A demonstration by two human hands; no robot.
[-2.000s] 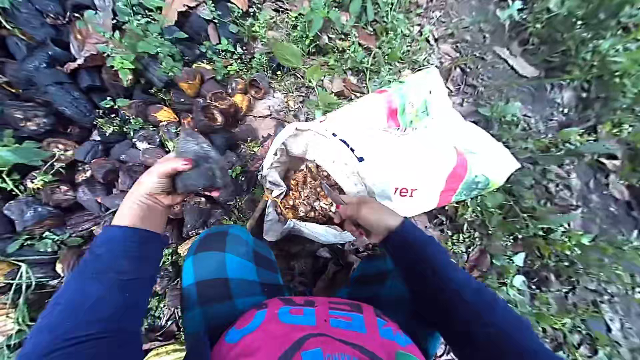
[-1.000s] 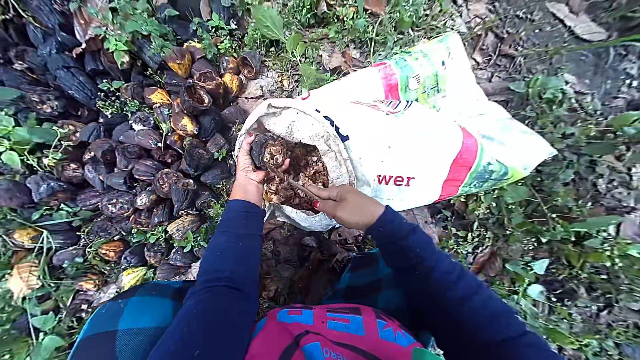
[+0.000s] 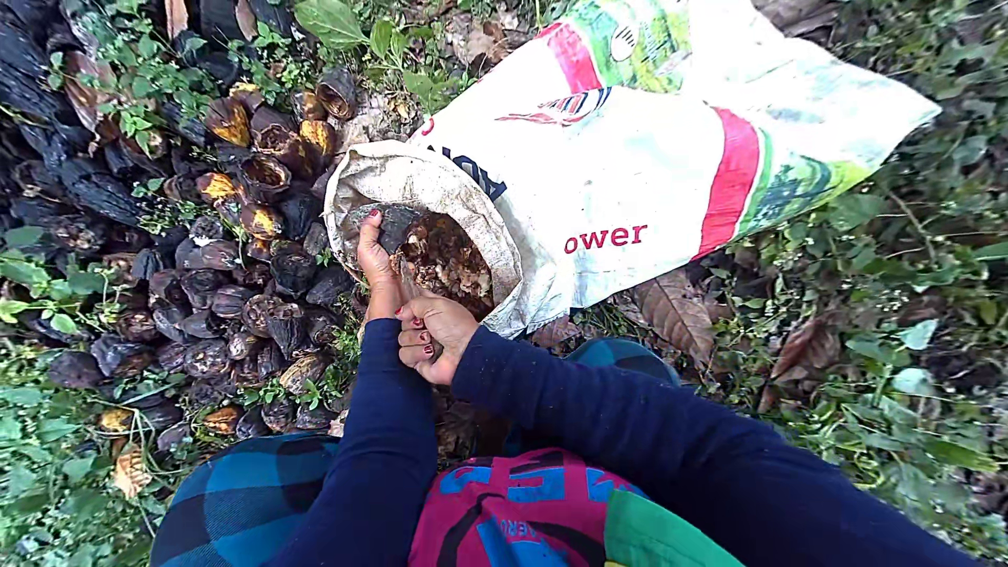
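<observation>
My left hand (image 3: 376, 256) grips a dark cacao pod half (image 3: 392, 219) at the left side of a white woven sack's mouth. Just below and to the right, my right hand (image 3: 437, 335) is closed around the handle end of a knife (image 3: 407, 277); its blade points up toward the pod, and its tip is hard to make out. Inside the sack lies a heap of wet brown and pale cacao beans and pulp (image 3: 450, 264). The white woven sack (image 3: 614, 173) lies on its side, its rim rolled back and its mouth facing me.
Many emptied cacao husks (image 3: 228, 303), dark and some yellow, are piled on the ground at the left. Low green weeds (image 3: 890, 291) grow at the right and lower left. A large dry leaf (image 3: 676, 315) lies beneath the sack's lower edge, near my knee.
My left hand has moved from over the husk pile into the sack's mouth with the pod. My right hand has come close beside it with the knife. The view has shifted.
</observation>
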